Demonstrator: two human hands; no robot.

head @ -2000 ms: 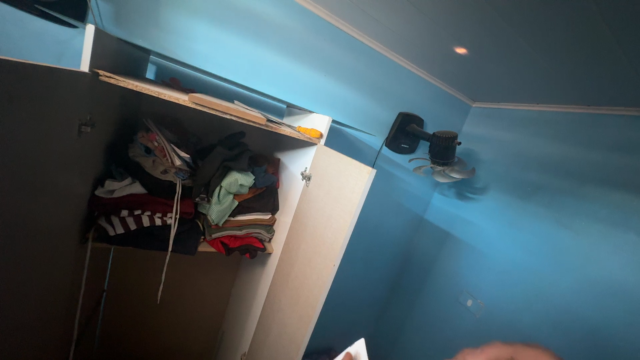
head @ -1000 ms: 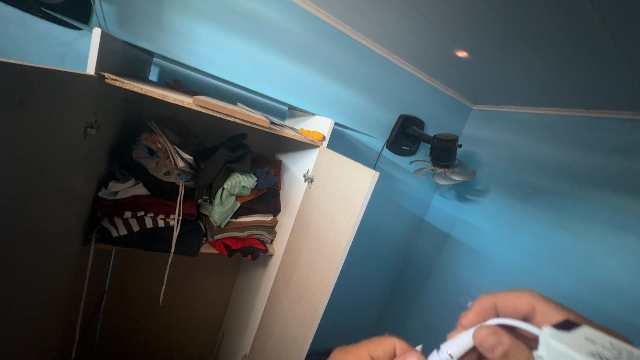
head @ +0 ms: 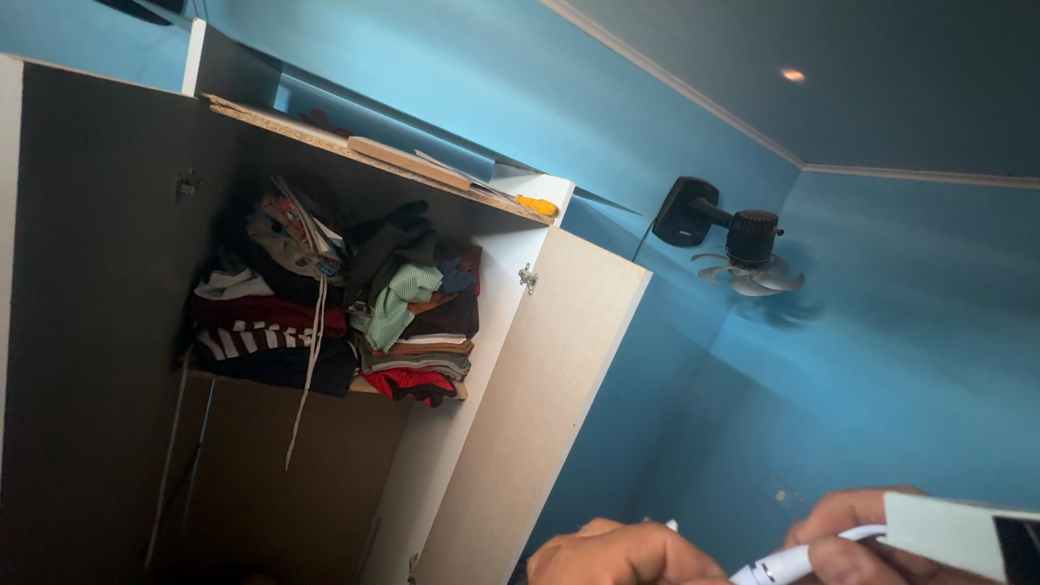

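Observation:
At the bottom right of the head view, my left hand [head: 626, 556] has its fingers curled at the lower end of a white cable connector [head: 776, 566]. My right hand [head: 853, 552] pinches that connector and the white cable [head: 863, 532] running from it. A flat white and dark object [head: 942, 532], cut off by the right edge, lies against my right hand. A small white tip [head: 672, 526] shows above my left fingers; what it belongs to is hidden.
Ahead is a wardrobe with its doors [head: 536, 406] open. Folded clothes [head: 268, 337] fill a shelf, with a pale cord [head: 307, 390] hanging down. A yellow-handled screwdriver [head: 536, 205] lies on the top board [head: 284, 130]. A black wall fan [head: 749, 236] is mounted on the blue wall.
Two seconds ago only part of one hand and a white corner showed at the bottom edge. Both hands have come up into view with the white cable, and stand slightly higher now than one second ago.

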